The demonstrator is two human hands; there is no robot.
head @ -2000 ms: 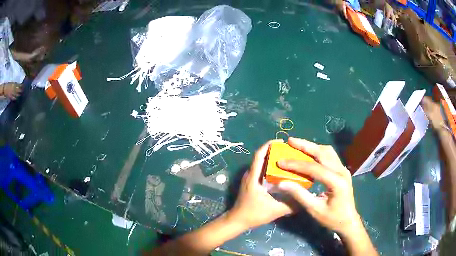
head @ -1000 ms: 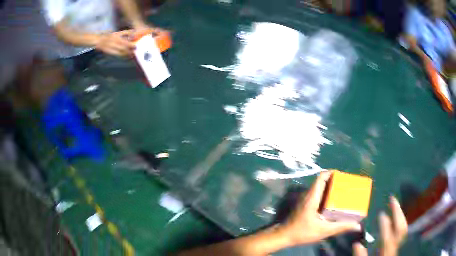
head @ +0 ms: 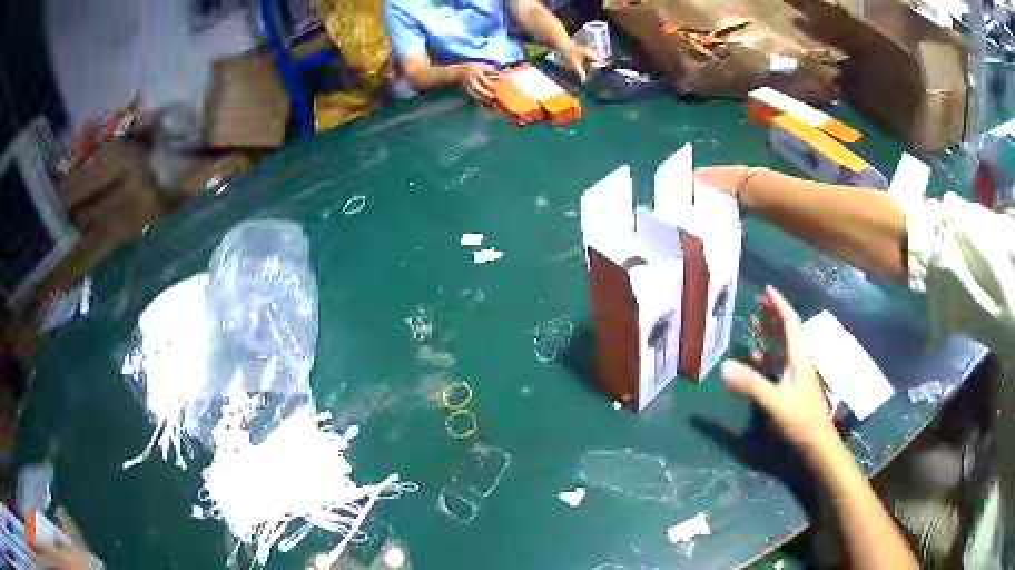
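Two upright white and orange-brown cartons stand side by side with top flaps open, the left carton (head: 637,317) and the right carton (head: 712,278). My right hand (head: 785,373) is open and empty, just right of the right carton, fingers apart and not touching it. My left hand is not in view, nor is the orange box seen earlier. Another person's forearm (head: 824,217) reaches in from the right; its hand is partly hidden behind the right carton.
White cords (head: 273,479) lie in a pile at lower left, with a clear plastic bag (head: 262,317) behind. White paper (head: 851,362) lies right of my hand. Two yellow rubber bands (head: 459,409) lie mid-table. Another person handles orange boxes (head: 534,95) at the far edge.
The view has swung right, putting the cords at left and the cartons near the middle. My left hand and the orange box it held have left the picture. My right hand is now beside the cartons.
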